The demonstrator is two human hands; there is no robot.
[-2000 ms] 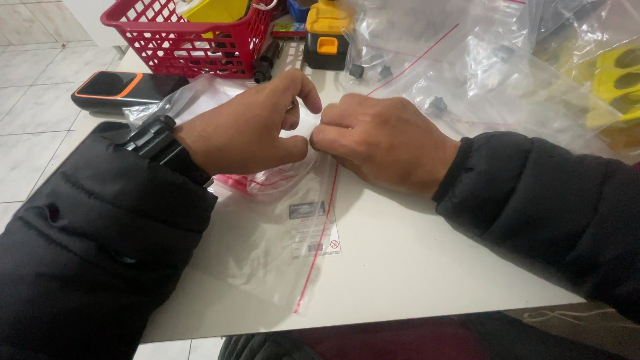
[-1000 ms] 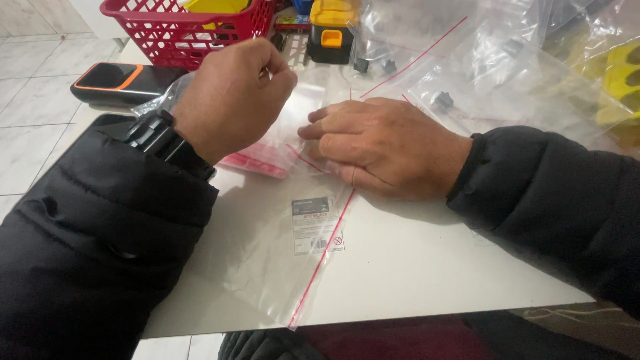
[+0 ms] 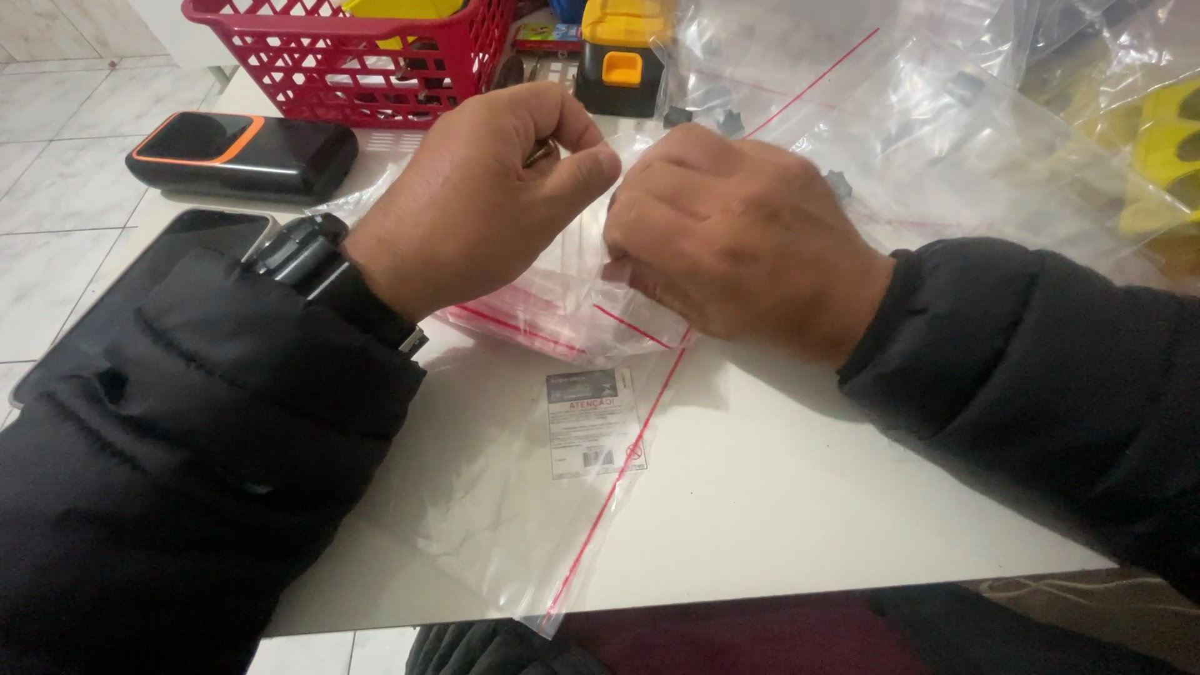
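Over a bunch of small clear zip bags with red seals (image 3: 525, 323), my left hand (image 3: 497, 178) is raised with thumb and forefinger close together; whether something thin is between them cannot be told. Beside it, slightly blurred, my right hand (image 3: 741, 234) has curled fingers at the clear plastic of these bags, its fingertips partly hidden. Below both hands a large clear zip bag (image 3: 450, 506) with a red seal line lies flat on the white table (image 3: 797, 506). A printed label (image 3: 595, 422) shows at this bag.
A red plastic basket (image 3: 347, 70) stands at the back left, beside a black and yellow case (image 3: 623, 61). A black device with an orange rim (image 3: 244, 155) and a phone (image 3: 187, 253) lie at left. Clear bags (image 3: 900, 122), dark knobs (image 3: 839, 183) and yellow parts (image 3: 1167, 141) are at right.
My left hand has come down and right from its raised place a second ago, closer to my right hand. My right hand's spread fingers have curled in.
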